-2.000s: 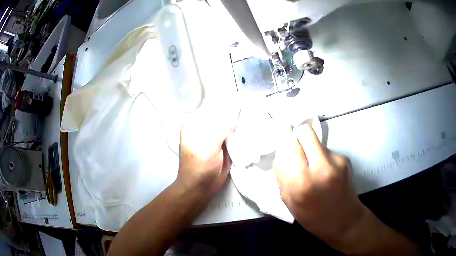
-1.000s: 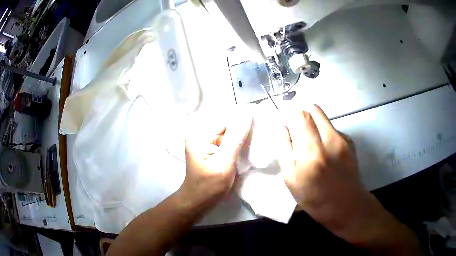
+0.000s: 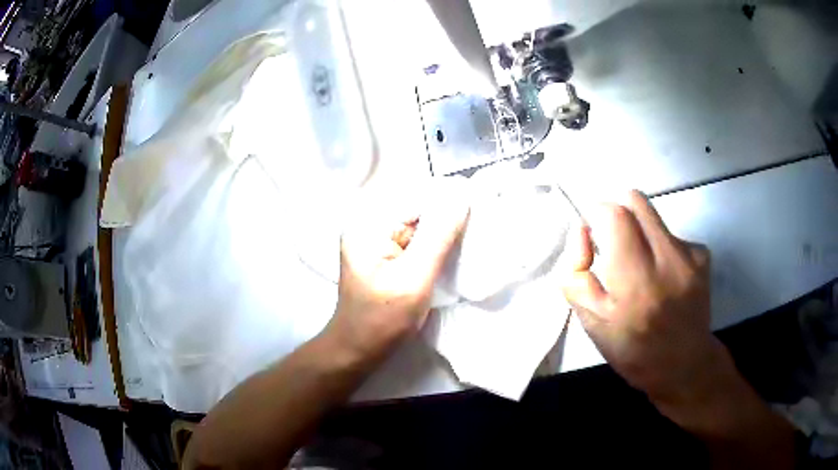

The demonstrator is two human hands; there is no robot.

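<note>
A small white fabric piece [image 3: 505, 321] lies below the presser foot, its pointed corner hanging over the table's front edge. My left hand [image 3: 395, 262] holds its left side between thumb and fingers; glare washes out the fingertips. My right hand [image 3: 639, 285] is at the piece's right side, fingers curled and pinched at a thin dark line, a thread or a thin tool; I cannot tell which. The presser foot [image 3: 508, 124] stands above the fabric piece, over the shiny needle plate [image 3: 459, 133]. The white garment body [image 3: 202, 266] lies heaped at left.
A long rounded white machine part [image 3: 326, 92] hangs over the garment. A dark metal fitting with a pale knob [image 3: 560, 103] is right of the foot. Dark and orange tools [image 3: 84, 303] and a red and dark object [image 3: 50, 174] lie on the left table.
My right hand has moved right, away from my left hand, and more of the white piece shows between them. My left hand has stayed nearly in place. The view has shifted slightly.
</note>
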